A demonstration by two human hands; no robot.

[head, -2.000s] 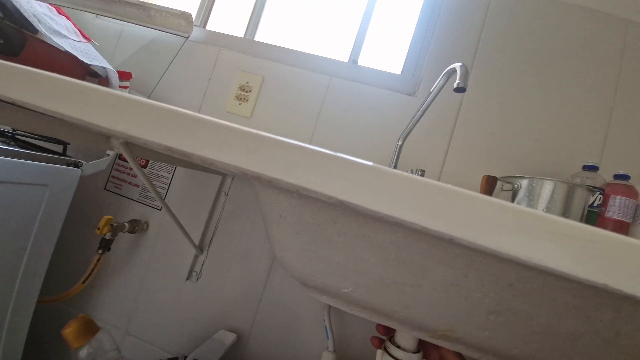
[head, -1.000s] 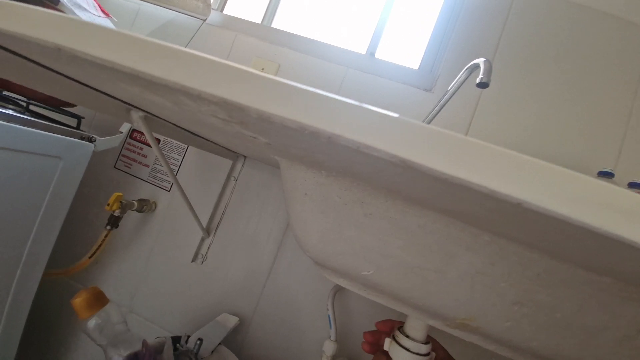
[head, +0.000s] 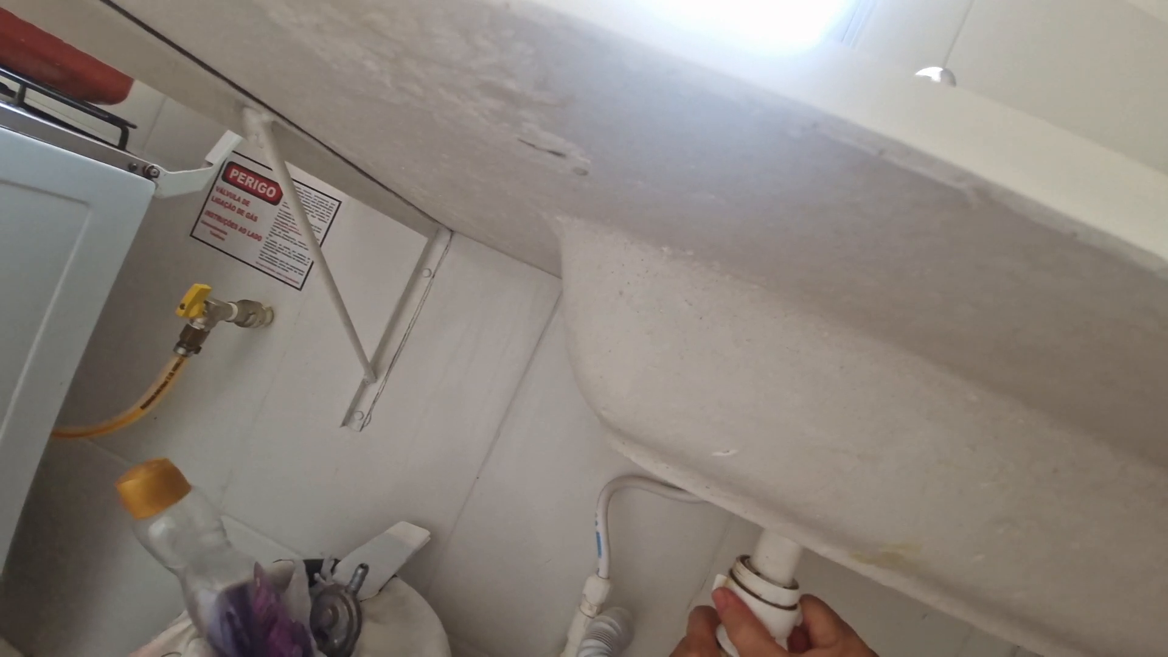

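Below the underside of a sink basin [head: 730, 365], both hands are wrapped round a white plastic drain fitting [head: 765, 598] on a short white tailpiece [head: 780, 555]. My left hand [head: 730, 630] grips it from the left, thumb or finger across its front. My right hand [head: 829, 630] holds its right side, with the fingers partly behind it. The lower part of the fitting and both palms are cut off by the frame's bottom edge. Left of the hands, a white flexible water hose [head: 602, 520] curves down to a connector [head: 593, 598] beside a grey corrugated pipe [head: 610, 631].
A gas valve with yellow handle [head: 193, 301] and an orange hose [head: 151, 401] is on the wall, near a metal bracket [head: 319, 246] and warning sign [head: 265, 219]. A stove side [head: 55, 237] stands left. Lower left are an orange-capped bottle [head: 187, 538] and a gas regulator [head: 336, 616].
The view has dropped and come closer under the sink; the tap has almost left it. Both hands now show more fully around the drain fitting, which a hand was touching in the earlier frames.
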